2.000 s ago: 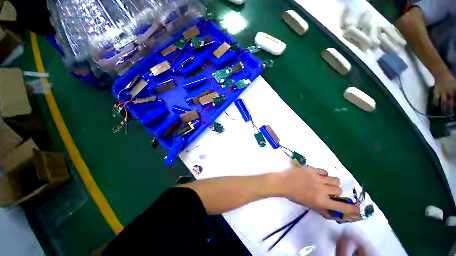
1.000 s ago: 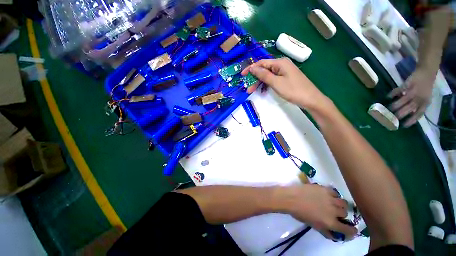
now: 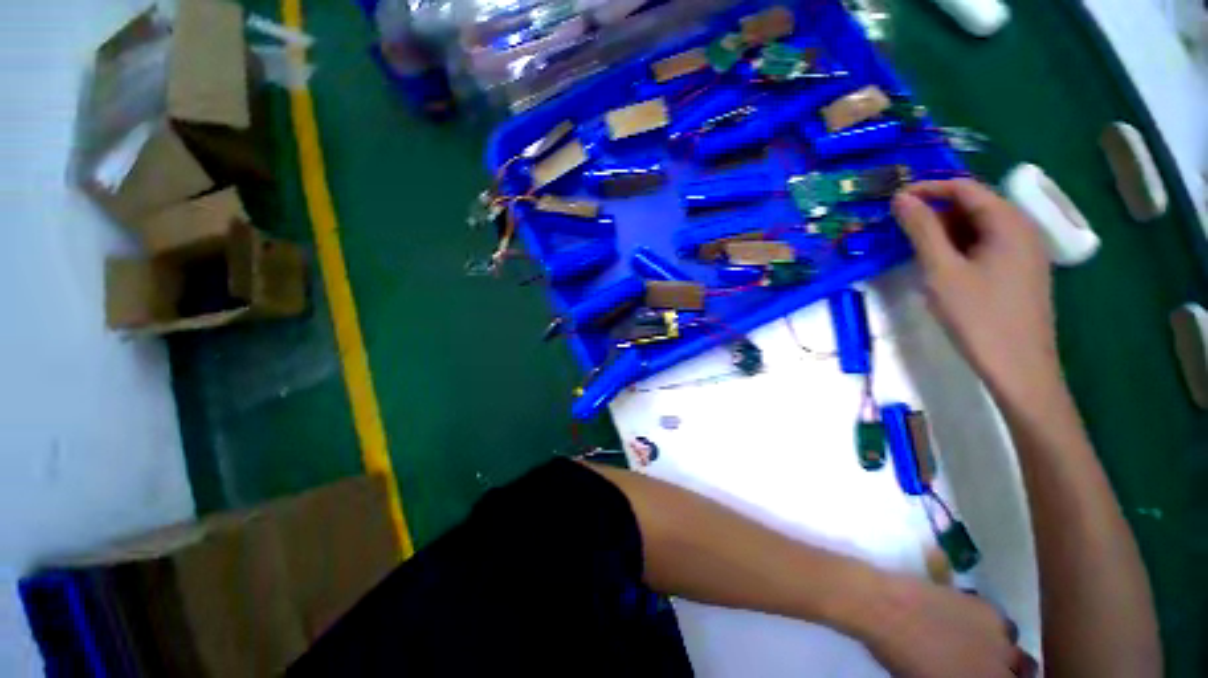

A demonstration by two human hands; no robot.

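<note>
The blue plastic tray (image 3: 535,272), crowded with blue cells (image 3: 726,193), green circuit boards (image 3: 819,193) and tan blocks (image 3: 636,119), lies at the upper middle. My right hand (image 3: 987,272) is at its right rim, thumb and fingertips close together beside wires; whether they pinch anything is unclear. My left hand (image 3: 943,633) is low at the right, its fingers partly hidden and cut off by the bottom edge, so its hold cannot be seen. A blue cell (image 3: 851,331) and a blue cell with a tan block (image 3: 905,450) lie on the white bench, both wired to green boards.
Clear plastic trays (image 3: 556,47) are stacked beyond the blue tray. White housings (image 3: 1053,215) sit on the green belt (image 3: 1126,437) at the right. Open cartons (image 3: 199,285) stand at the left by a yellow floor line (image 3: 342,305). A larger brown carton (image 3: 285,570) is lower left.
The view has swung left, so tray and bench appear further right. My right hand came to the tray after the earliest frame and has since drawn slightly outward to its rim. The tweezers left view.
</note>
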